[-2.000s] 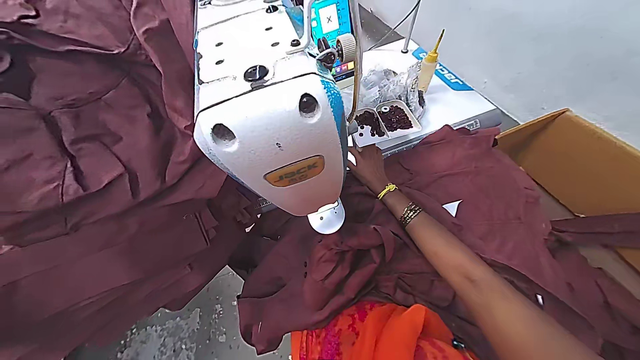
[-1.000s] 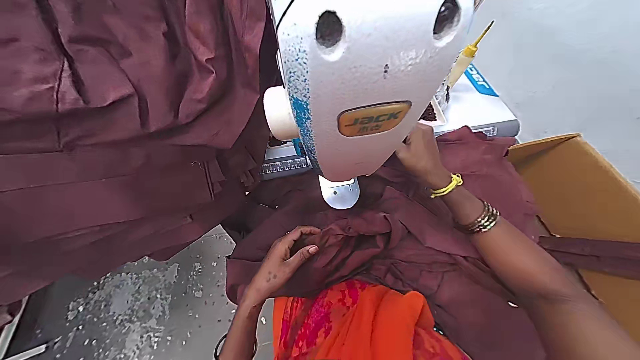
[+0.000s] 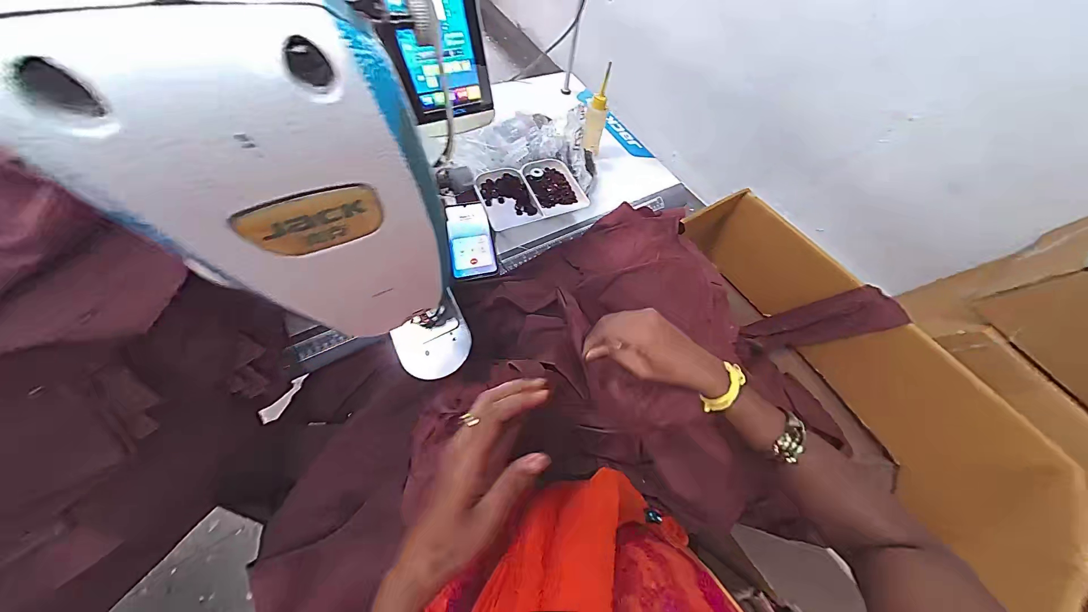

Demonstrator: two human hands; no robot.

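Observation:
A white Jack industrial sewing machine head (image 3: 221, 170) fills the upper left, its rounded white guard (image 3: 432, 344) low over the work. Maroon cloth (image 3: 654, 425) is bunched below and to the right of it. My left hand (image 3: 484, 459) rests on or just over the cloth near the guard, fingers and thumb apart, holding nothing visible. To its upper right, my right hand (image 3: 642, 344) is over the cloth with fingers curled; whether it pinches cloth or anything small cannot be seen. Dark buttons lie in a white two-part tray (image 3: 506, 223) beyond my hands.
A lit phone (image 3: 470, 242) lies beside the tray. Behind stand a control screen (image 3: 442, 59), crumpled clear plastic (image 3: 518, 136) and a yellow-capped oil bottle (image 3: 595, 123). At the right is an open cardboard box (image 3: 935, 425) with a maroon strip over its edge. More maroon cloth (image 3: 85, 442) hangs at the left.
My right hand has come back from beside the tray, behind the machine head, to over the cloth. My left hand, out of view two seconds ago, is over the cloth. The view has shifted.

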